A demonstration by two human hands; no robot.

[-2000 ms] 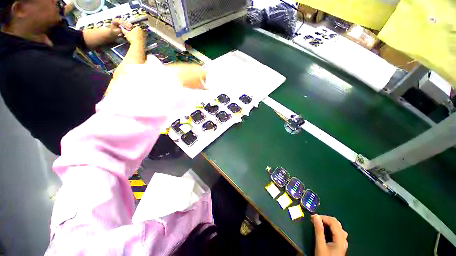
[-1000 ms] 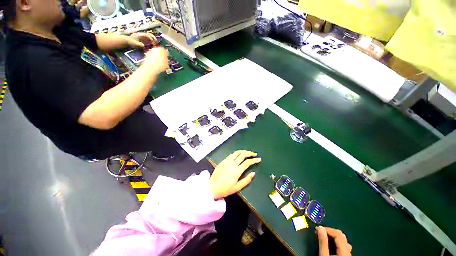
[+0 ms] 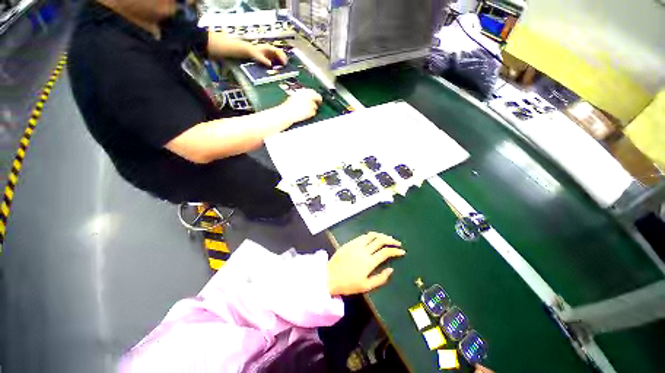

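Note:
Three watch screen modules lie in a slanting row on the green bench [image 3: 408, 269], near the front edge at the lower right; the middle one [image 3: 453, 323] is lit like the others. Each has a white pad with yellow edges beside it, such as this pad [image 3: 434, 337]. My left hand [image 3: 364, 264] rests flat and empty at the bench edge, left of the row, fingers apart. Of my right hand, only a fingertip [image 3: 483, 369] shows at the bottom edge, by the nearest module; the rest is cut off. A white tray [image 3: 430, 138] beyond my left hand holds rows of dark modules.
A person in black sits at the left, hands on the bench. A pale strip [image 3: 510, 256] runs along the bench, with a clear round piece [image 3: 467, 229] on it and a metal post [image 3: 620, 309] at the right. A metal instrument box [image 3: 386, 33] stands behind. Yellow sheets hang upper right.
My left arm has come back from over the tray, and the hand now rests at the bench edge. The view has turned left, so my right hand has nearly left the picture.

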